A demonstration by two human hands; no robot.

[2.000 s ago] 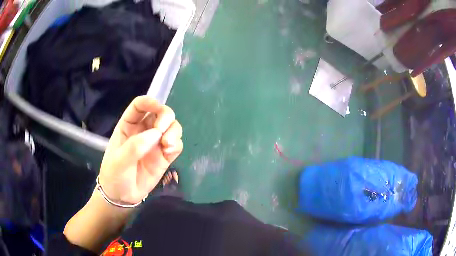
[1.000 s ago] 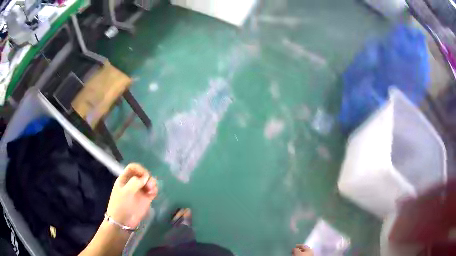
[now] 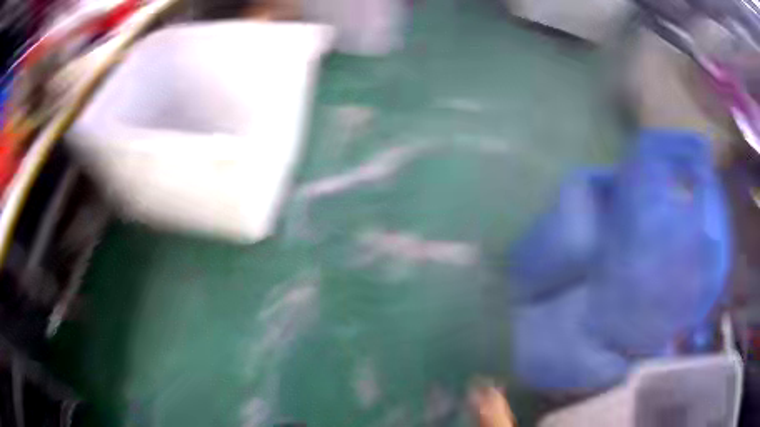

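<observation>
The frame is strongly blurred. A white bin [image 3: 200, 179] stands on the green floor at the upper left, its inside pale. Blue plastic bags [image 3: 650, 250] lie in a heap at the right. My right hand [image 3: 490, 402] shows only in part at the bottom edge, small and blurred; its fingers cannot be made out, nor whether it holds anything. My left hand is out of the picture.
Another pale bin [image 3: 687, 392] is at the lower right, below the bags. The green floor [image 3: 400, 317] has pale scraps and marks. A table edge with colourful items runs along the upper left. A pale object [image 3: 575, 17] is at the top right.
The view has moved forward over the floor. My left hand and the bin of black fabric have left the picture. A white bin now shows at upper left and blue bags nearer at right.
</observation>
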